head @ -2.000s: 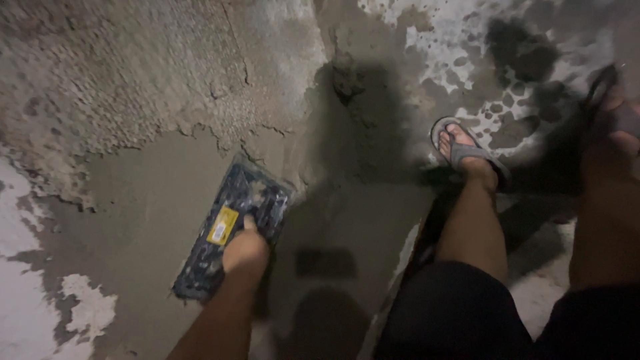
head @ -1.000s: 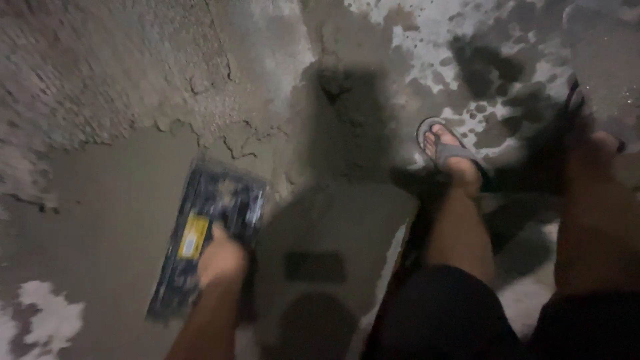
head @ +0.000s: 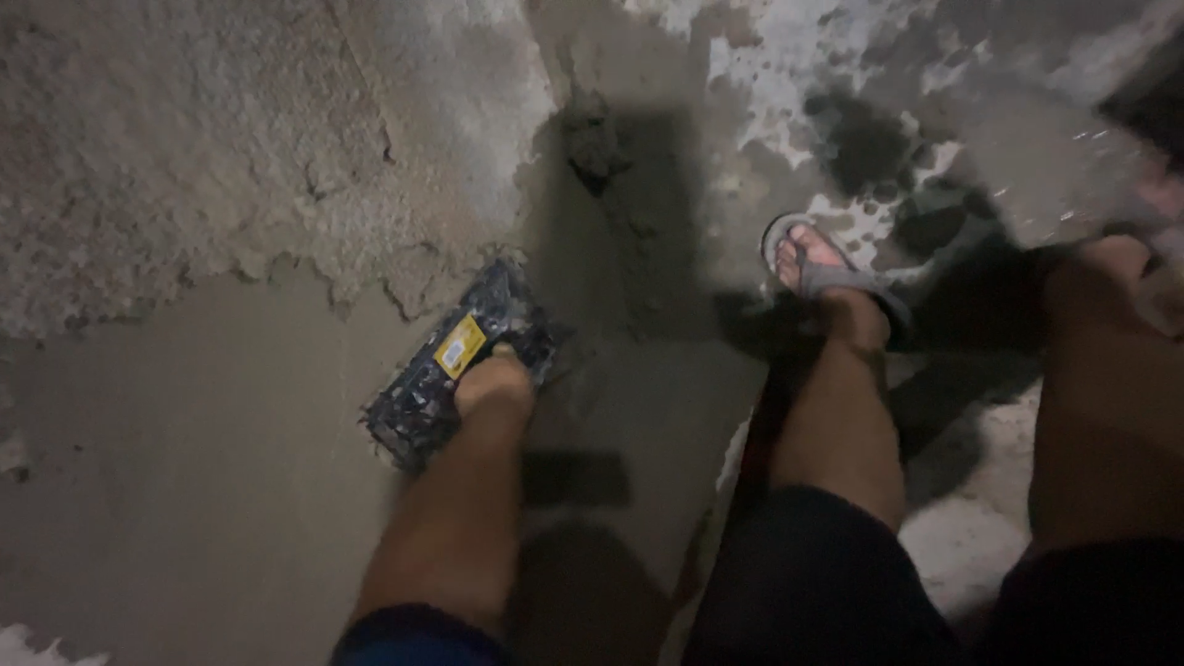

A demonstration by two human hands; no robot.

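Note:
My left hand (head: 495, 384) is closed around the handle of a dark plastering float (head: 421, 402), which has a yellow label and grey mortar smears on its back. The float lies slanted on smooth, wet-looking grey mortar (head: 231, 444), its upper end at the ragged edge of the rough, coarse mortar (head: 185, 166). Its working face is hidden beneath it. My right hand is not in view.
My foot in a grey flip-flop (head: 832, 273) stands on the blotchy, wet floor (head: 777, 83); my other leg is at the far right. A lump of mortar (head: 597, 139) sits above and right of the float. Shadows darken the middle.
Since one second ago, my left hand has moved the float up and to the right in the view, and the float now lies at more of a slant.

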